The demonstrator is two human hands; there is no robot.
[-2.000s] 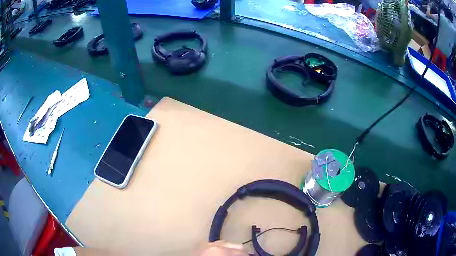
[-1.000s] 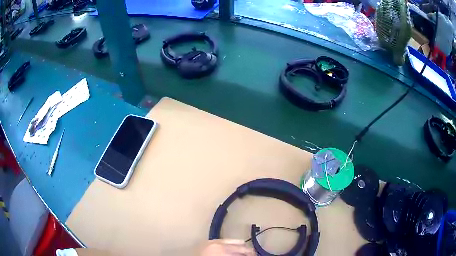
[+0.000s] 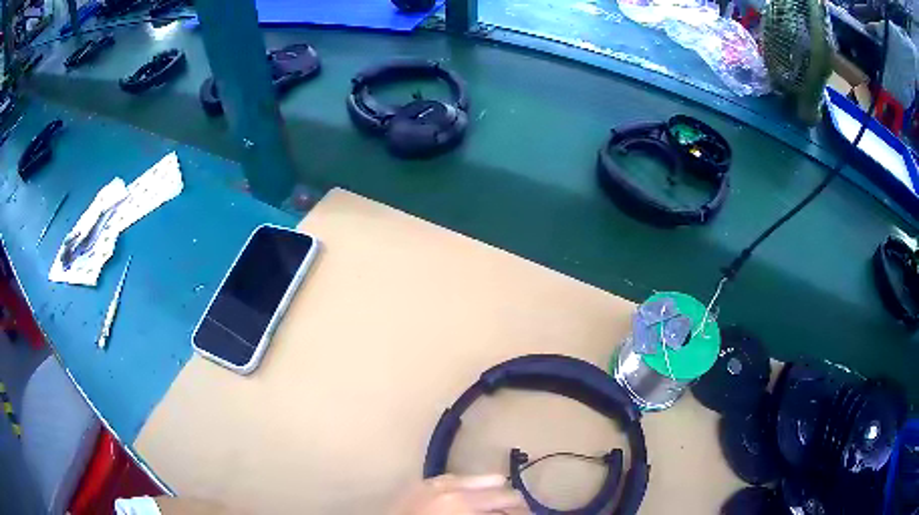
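A black headband (image 3: 552, 370) lies as a large arc on the tan work board (image 3: 373, 332), its lower end cut off by the bottom edge. A smaller black C-shaped piece (image 3: 579, 506) sits inside it with a thin dark wire across its top. My left hand (image 3: 464, 496) is at the bottom edge, over the headband's lower left and against the small piece; its fingers are blurred and cut off, so its grip cannot be told. A pale cuff shows at the lower left. My right hand is not in view.
A solder spool (image 3: 665, 347) stands behind the headband's right side, with black discs (image 3: 806, 427) piled to its right. A smartphone (image 3: 257, 297) lies left, past it crumpled paper (image 3: 116, 216) and a pale stick (image 3: 114, 305). Headphones (image 3: 670, 171) lie on the green belt behind a post (image 3: 242, 101).
The headphones on the belt have moved to the right. My left hand has shifted slightly up and over the headband's edge. The headband has barely moved.
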